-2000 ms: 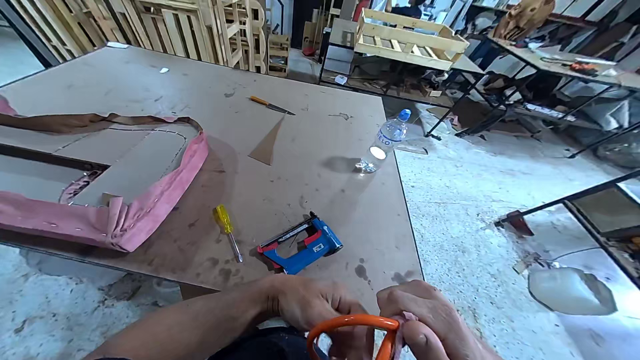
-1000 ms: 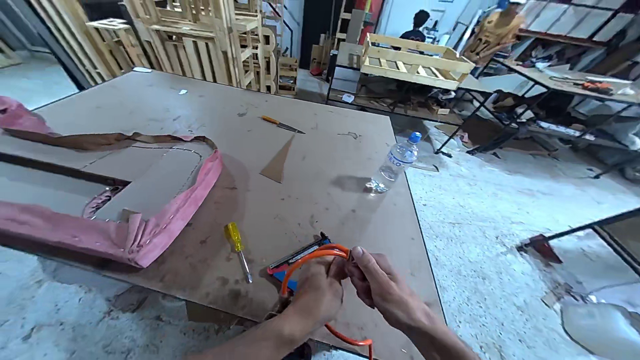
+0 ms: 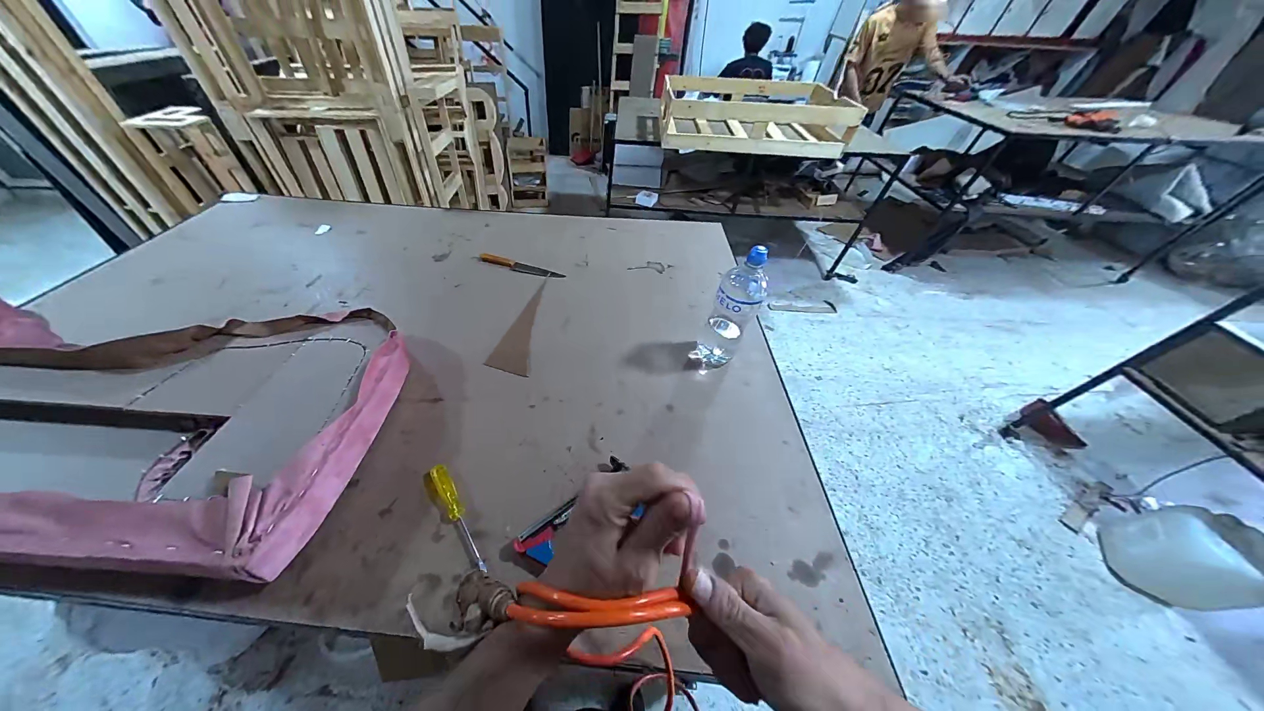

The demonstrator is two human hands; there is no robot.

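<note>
Both hands are near the table's front edge with a looped orange hose (image 3: 592, 609). My left hand (image 3: 632, 523) grips a thin pink strip, pulled up from the hose. My right hand (image 3: 755, 632) pinches the strip where it meets the loops. A taped or wrapped end (image 3: 482, 600) of the hose lies by my left wrist. Behind my left hand, a red and blue staple gun (image 3: 538, 543) is mostly hidden. A yellow-handled screwdriver (image 3: 446, 494) lies to its left. Farther left is a panel edged in stapled pink fabric (image 3: 326, 464).
On the table (image 3: 612, 395) are a knife (image 3: 521, 266), a triangular brown offcut (image 3: 517, 331) and a water bottle (image 3: 733, 306). Wooden frames (image 3: 326, 109) stand behind. A slatted wooden crate (image 3: 760, 123) rests on a far bench, near two people. A metal-framed table (image 3: 1175, 365) is at right.
The hands and the orange hose have come up over the table's front edge, now covering most of the staple gun, which showed fully two seconds ago. The view has shifted.
</note>
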